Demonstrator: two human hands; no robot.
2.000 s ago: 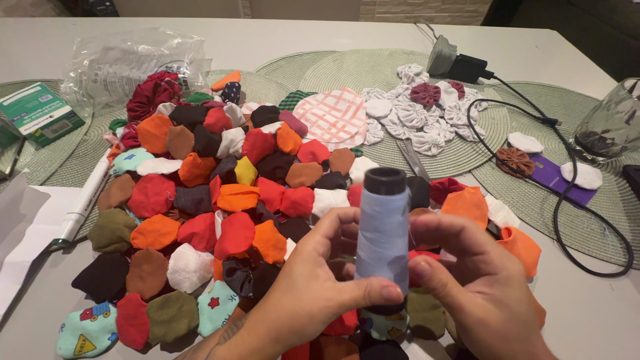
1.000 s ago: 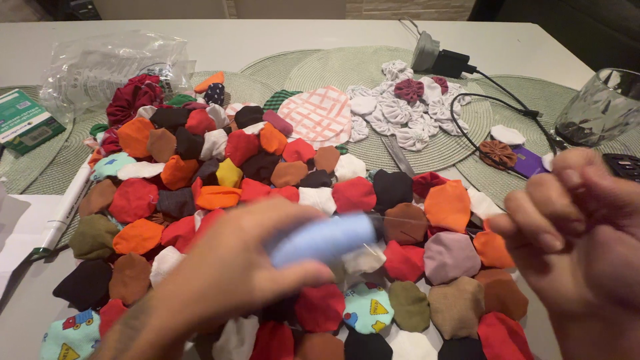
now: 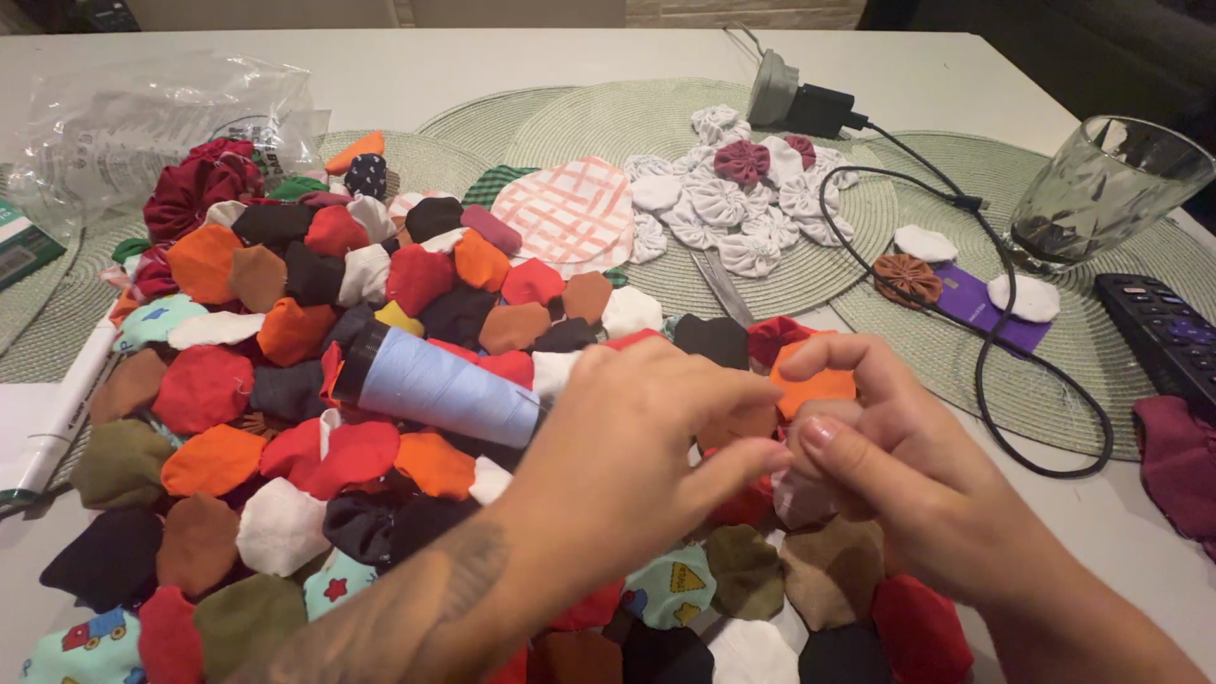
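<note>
A cone of light blue thread [image 3: 446, 385] with a black core lies on its side on many joined fabric yo-yos [image 3: 204, 388] in red, orange, black, brown, white and printed cloth. Just right of the cone, my left hand [image 3: 646, 427] is above the fabric, thumb and forefinger nearly together at the other hand. My right hand [image 3: 883, 456] has its thumb pressed to curled fingers. Any thread or needle between the fingertips is too small to make out.
White yo-yos [image 3: 731, 204], scissors [image 3: 722, 285] and checked fabric [image 3: 567, 214] lie behind. At right are a black cable [image 3: 983, 380], a glass [image 3: 1092, 190] and a remote control [image 3: 1164, 328]. A plastic bag [image 3: 171, 123] and a marker [image 3: 66, 408] are at left.
The thread cone, held in my hands two seconds ago, now lies on the fabric to the left. My right hand, raised apart at the right one second ago, has come together with my left hand.
</note>
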